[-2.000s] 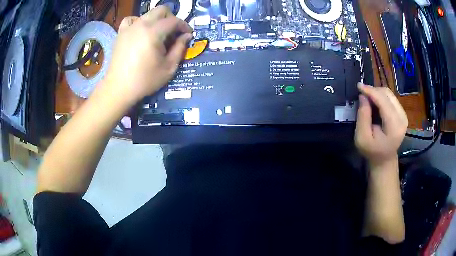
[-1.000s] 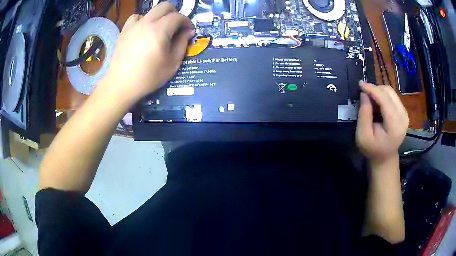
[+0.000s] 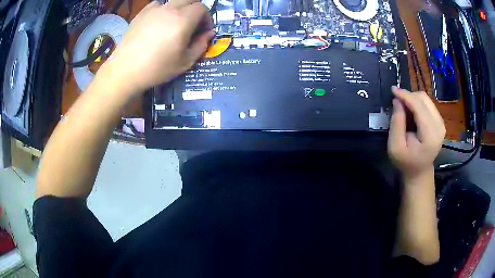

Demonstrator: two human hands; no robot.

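Observation:
An open laptop lies in front of me, its black battery nearest me and the motherboard beyond it. My left hand is over the laptop's upper left, fingers bent down beside the orange ribbon cable; its fingertips are partly hidden, so I cannot tell if they hold anything. My right hand is at the laptop's right edge, thumb and index finger nearly together near the battery's right end; anything between them is too small to tell. A round fan shows at the upper right.
A white tape roll lies on the brown bench at left, beside a dark framed object. At right are blue-handled scissors on a dark slab, and black cables along the bench's right side.
The laptop and bench have shifted slightly up in the view. My left hand has moved a little up and stays beside the ribbon cable. My right hand has barely moved.

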